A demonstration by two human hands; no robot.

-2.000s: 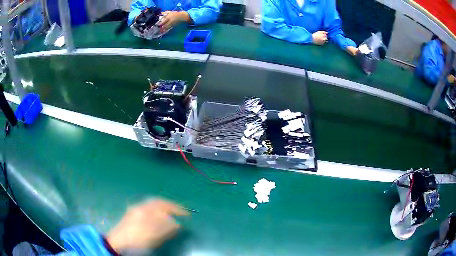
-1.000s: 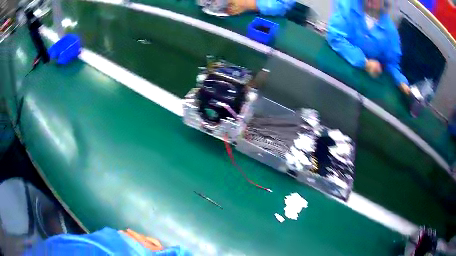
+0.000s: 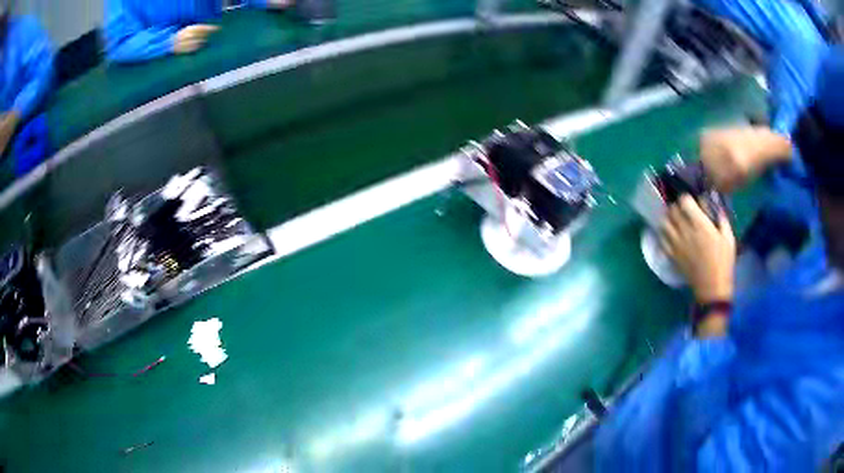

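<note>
Neither of my hands is in view. A device unit (image 3: pixel 537 175) with a black housing, a blue board and a red wire stands on a round white base (image 3: pixel 526 248), on the green mat at the conveyor's edge rail. The parts tray (image 3: pixel 205 277) of black cables with white tabs is at the left. Another unit (image 3: pixel 20 309) is cut off by the left edge, beside the tray. A red wire end (image 3: pixel 153 365) lies on the mat. The picture is blurred.
A co-worker at the right holds both hands (image 3: pixel 705 245) at another unit (image 3: pixel 680 185). White scraps (image 3: pixel 208 342) and a thin dark stick (image 3: pixel 139 447) lie on the mat. The edge rail (image 3: pixel 370 203) crosses the view. More blue-sleeved people are behind the conveyor.
The view has swung to the right, so the tray and scraps now show at the left and the co-worker has come into view. My blue sleeve and hand have left the picture.
</note>
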